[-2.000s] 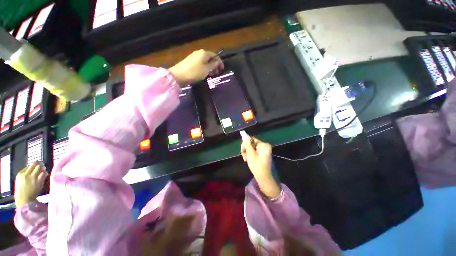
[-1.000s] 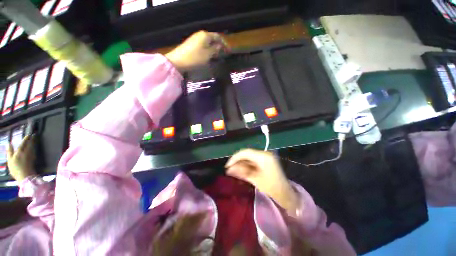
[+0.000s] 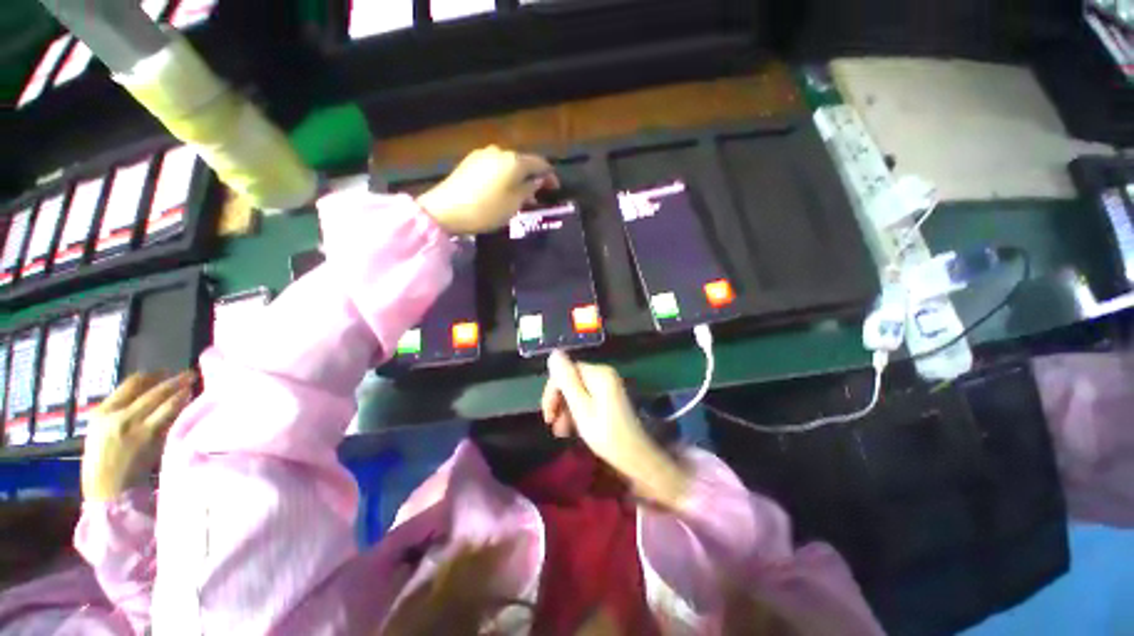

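Note:
Three phones lie in a black tray, with dark screens and green and orange-red squares: the right phone, the middle phone and the left phone, partly hidden by my left sleeve. A white cable is plugged into the right phone's lower edge. My left hand is at the middle phone's top edge, fingers bent; whether it holds something is unclear. My right hand is at the middle phone's lower edge, fingertips together by a small pale spot; whether that is a plug is unclear.
A power strip with white plugs stands right of the tray, beside a pale board. A wooden board lies behind. A wrapped pole slants at left. Another person's hand is by a phone tray.
My right hand first let go of the white cable at the right phone, then moved to the middle phone's lower edge. My left hand came down to the middle phone's top. The whole view shifted.

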